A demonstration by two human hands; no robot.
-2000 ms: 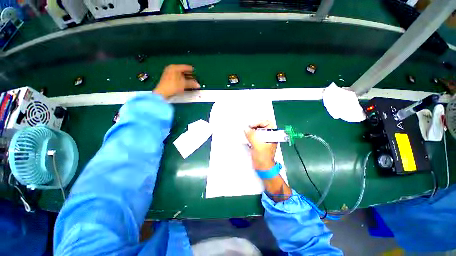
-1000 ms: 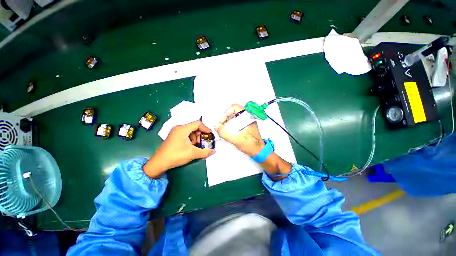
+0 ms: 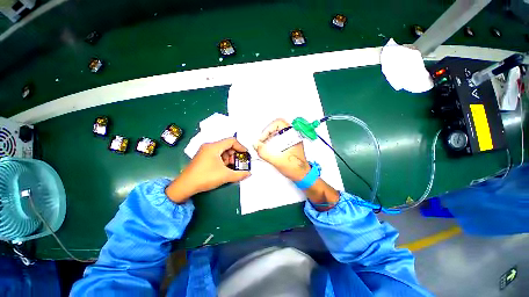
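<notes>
My left hand [image 3: 210, 167] holds a small black electronic unit [image 3: 242, 161] between thumb and fingers, over the left edge of the white paper work sheet [image 3: 278, 104]. My right hand [image 3: 284, 154] grips the white dispensing syringe [image 3: 287, 139] like a pen, close to the right of the unit. Its thin tip is too small to see clearly. A bright green adapter [image 3: 305, 128] sits on the syringe's rear end, with a clear air hose [image 3: 376, 151] looping right and a thin black cord beside it. A blue band is on my right wrist.
Several black units [image 3: 145, 146] stand on the bench at left. More units [image 3: 226, 47] lie on the belt beyond the pale rail [image 3: 191, 78]. Folded wiping paper [image 3: 206, 132] is beside the sheet. A fan [image 3: 32, 197] is far left; the black controller [image 3: 468, 110] and crumpled paper [image 3: 406, 66] are right.
Since two seconds ago, my left hand has come back from the rail to the sheet and holds a unit. My right hand has stayed over the sheet with the syringe. Over the last second both hands barely moved.
</notes>
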